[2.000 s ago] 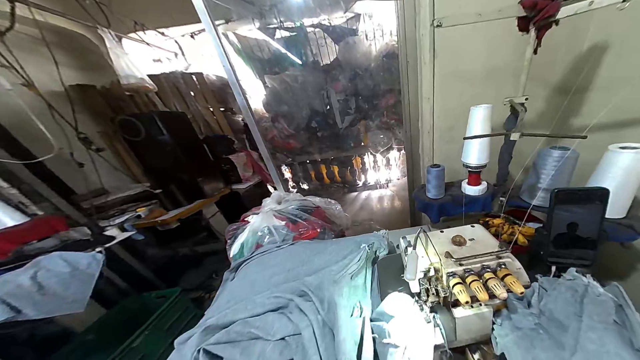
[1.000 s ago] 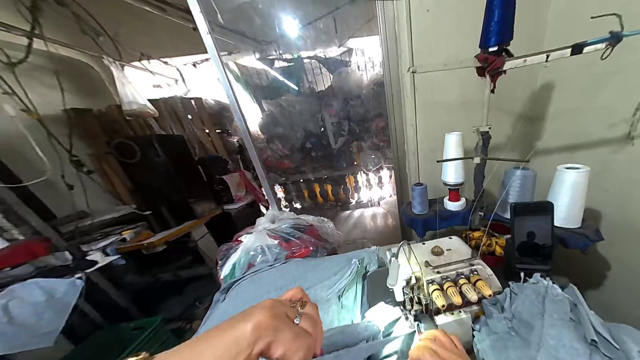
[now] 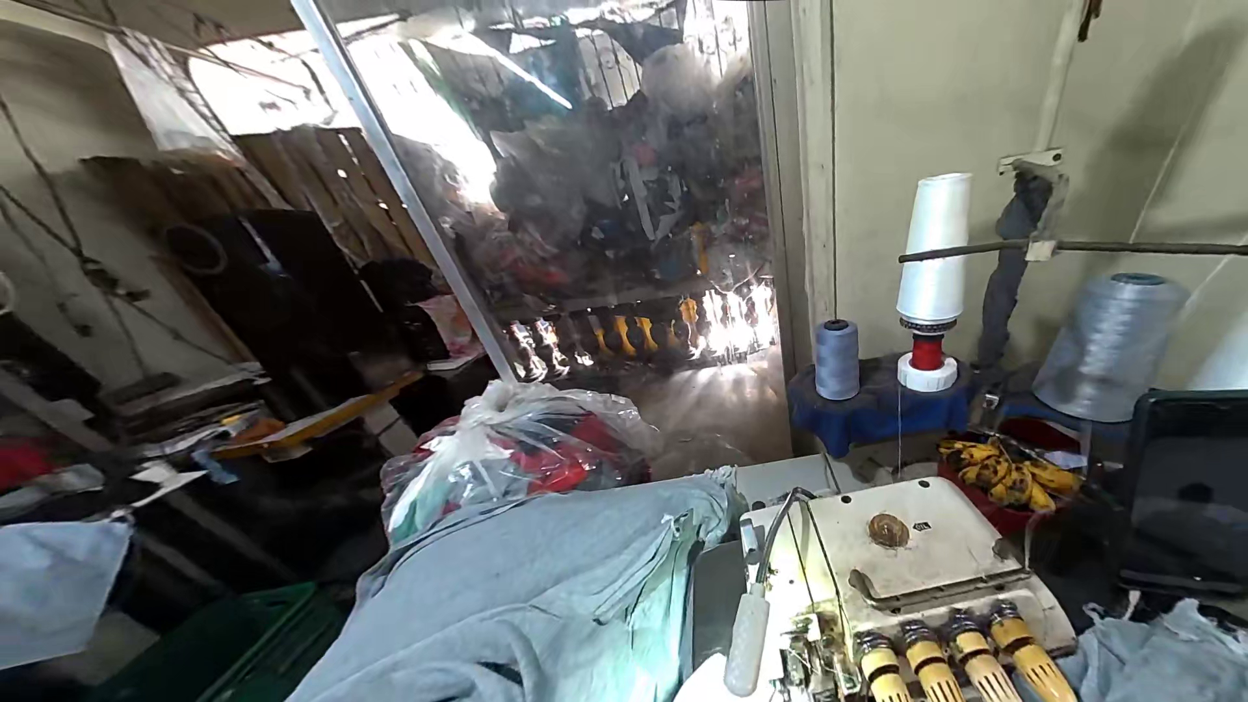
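Neither of my hands shows at this moment. An overlock sewing machine [image 3: 902, 546] stands at the lower right, with several yellow tension dials [image 3: 960, 658] along its front and a lamp with a white tip [image 3: 749, 639] at its left side. Light blue-grey fabric [image 3: 546, 585] lies spread and folded to the left of the machine, lit brightly near it. More grey-blue fabric [image 3: 1160, 653] is bunched at the machine's right. The lower edge of the view cuts off the machine's front and both heaps of fabric.
Behind the fabric sits a knotted clear plastic bag [image 3: 526, 444] of red and other cloth. Thread cones [image 3: 934, 253] stand behind the machine, near bananas [image 3: 1009, 473] in a red container. A dark-screened device [image 3: 1185, 492] is at right, a green crate [image 3: 234, 643] at lower left.
Both hands were at the fabric by the machine one second ago and are now out of view. The view has tilted and shifted somewhat.
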